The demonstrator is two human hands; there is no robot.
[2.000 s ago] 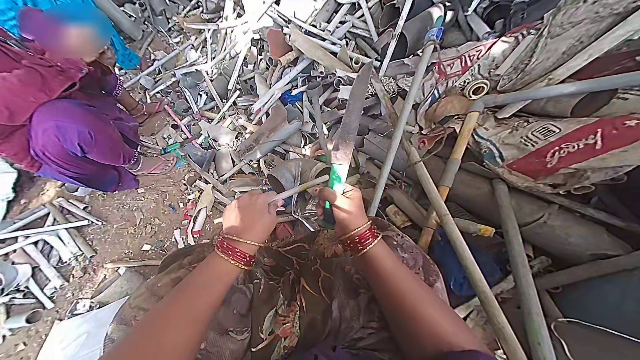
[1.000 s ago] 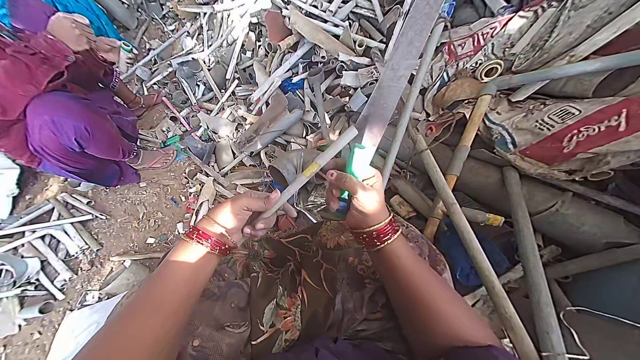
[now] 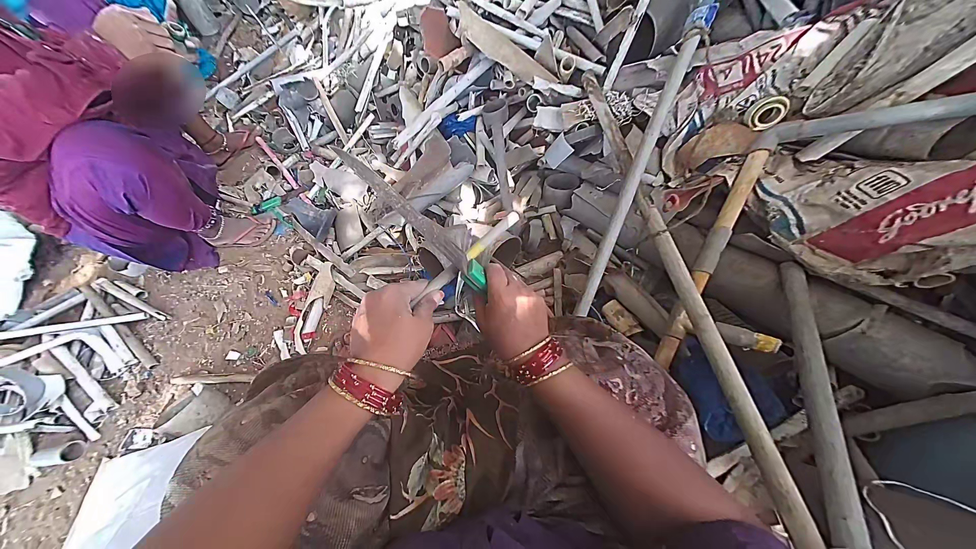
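My left hand (image 3: 393,324) is closed around a thin pale pipe (image 3: 492,236) that bears a yellow band; the pipe slants up to the right, its far end free. In my right hand (image 3: 515,309) is the green handle (image 3: 475,276) of a hand saw. The saw's wide grey blade (image 3: 404,213) points up and to the left, and crosses the pipe just in front of my hands. Whether its edge touches the pipe cannot be told. Both hands are close together above my patterned cloth-covered lap.
Scrap pipe pieces (image 3: 427,114) are heaped ahead. A person in purple (image 3: 130,183) squats at the upper left, near more pipes (image 3: 84,343). Long poles (image 3: 709,320) and printed sacks (image 3: 877,213) lie to the right. A white sheet (image 3: 130,488) is at lower left.
The saw blade has swung from pointing up and right to pointing up and left, now crossing the pipe. My hands have come closer together. The other person has bent lower.
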